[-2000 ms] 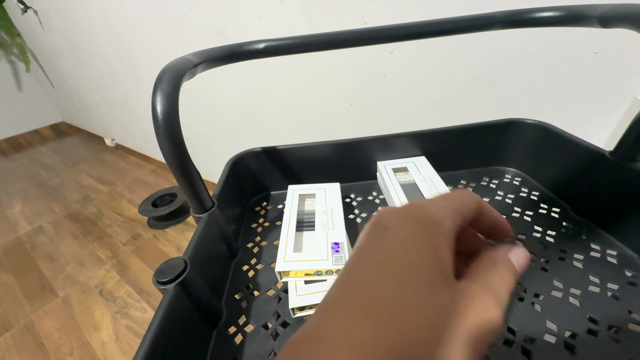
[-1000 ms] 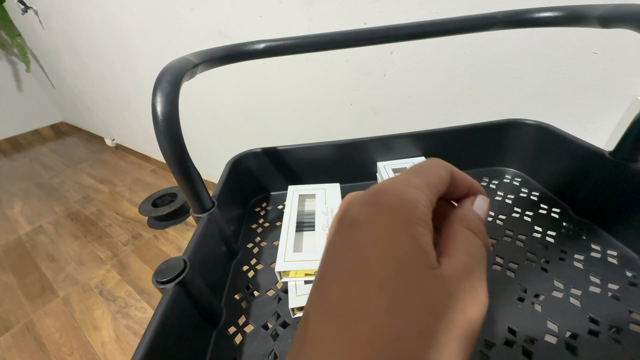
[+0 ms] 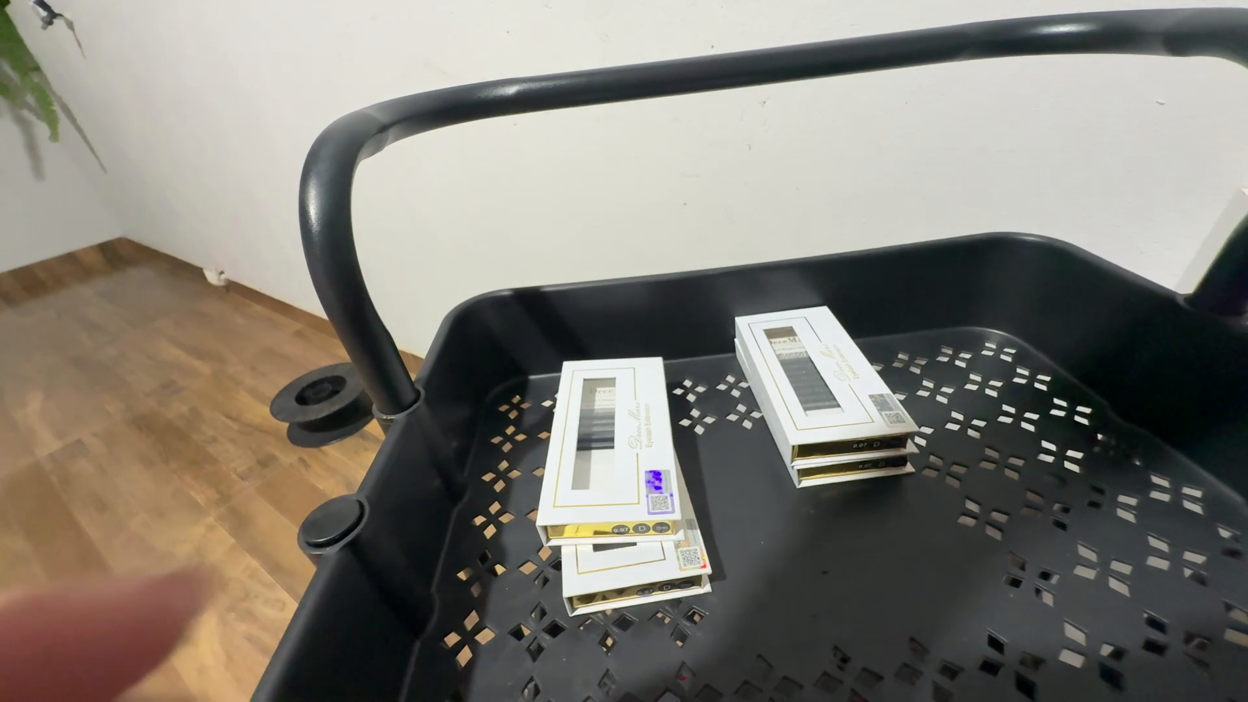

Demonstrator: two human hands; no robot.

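A blurred fingertip of my left hand (image 3: 93,634) shows at the lower left edge, apart from the boxes; the rest of that hand is out of frame. My right hand is not in view. Two white eyelash extension boxes (image 3: 609,448) lie offset at the left of the black cart tray (image 3: 838,585), the upper one partly covering the lower box (image 3: 634,580). Farther right and back, two more such boxes (image 3: 824,380) are stacked almost evenly, slightly turned. The top boxes have clear windows over dark lash strips, and gold edges.
A black tubular handle (image 3: 682,78) arches over the tray's far side, before a white wall. A round black cap (image 3: 331,522) sits on the tray's left rim. Beyond it, a black wheel-like part (image 3: 322,395) appears above the wood floor. Green leaves hang at the upper left.
My left hand has moved away from over the right-hand boxes to the lower left edge. Those two stacked boxes, partly covered by the hand before, now show fully.
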